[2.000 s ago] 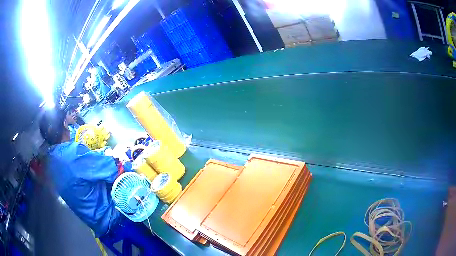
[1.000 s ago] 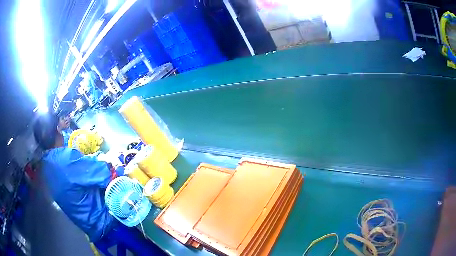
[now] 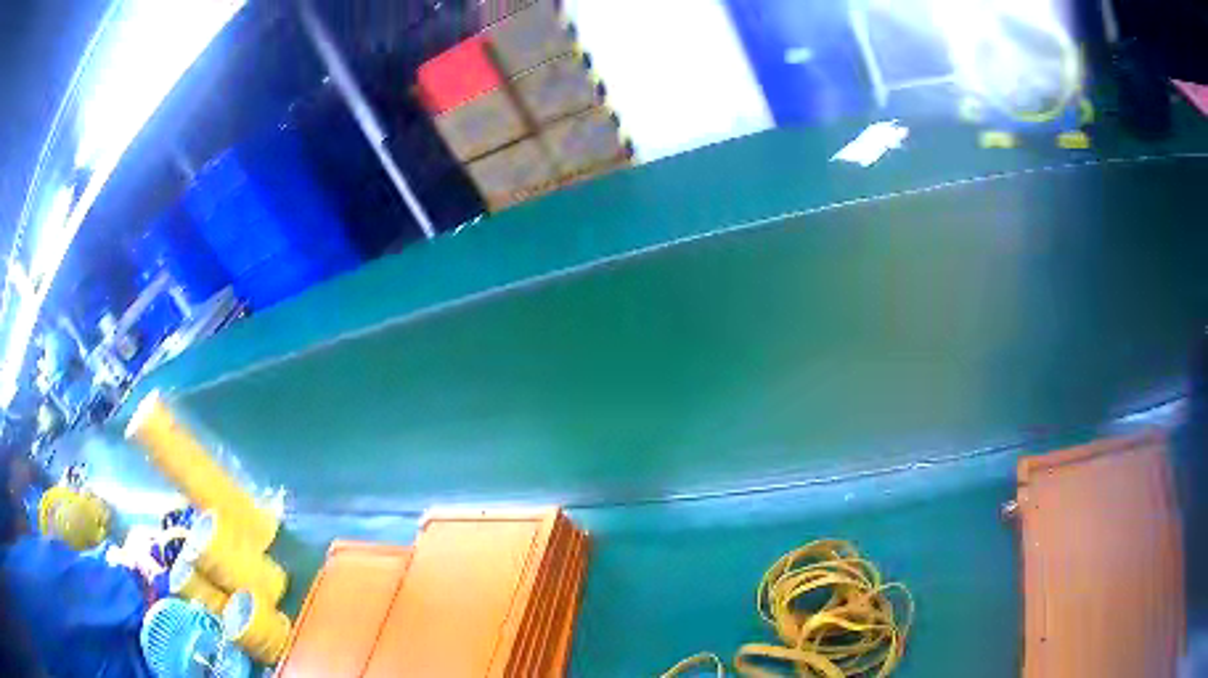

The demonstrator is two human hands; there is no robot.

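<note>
A stack of orange-brown panels (image 3: 464, 589) lies at the lower left of the bench, its layered edges facing right, with another panel (image 3: 342, 603) overlapping at its left. A tangled pile of tan-yellow rubber bands (image 3: 828, 609) lies right of the stack. One loose band (image 3: 694, 666) shows at the bottom edge. Another orange-brown panel (image 3: 1100, 563) stands or lies at the right, cut off by the bottom edge, with a tiny pale fitting at its left side. Neither of my hands is in the picture.
Yellow rolls (image 3: 212, 477) and a light blue fan (image 3: 183, 638) are at the left beside a person in a blue smock (image 3: 66, 609). A white scrap (image 3: 870, 143) and a yellow-footed round fan (image 3: 1033, 80) are on the far side. Cartons (image 3: 530, 113) and blue bins (image 3: 258, 219) stand behind.
The view has swung right, so the stack, rolls and bands sit further left. The right-hand panel, earlier only a sliver at the edge, now shows much more. The objects keep their places on the bench.
</note>
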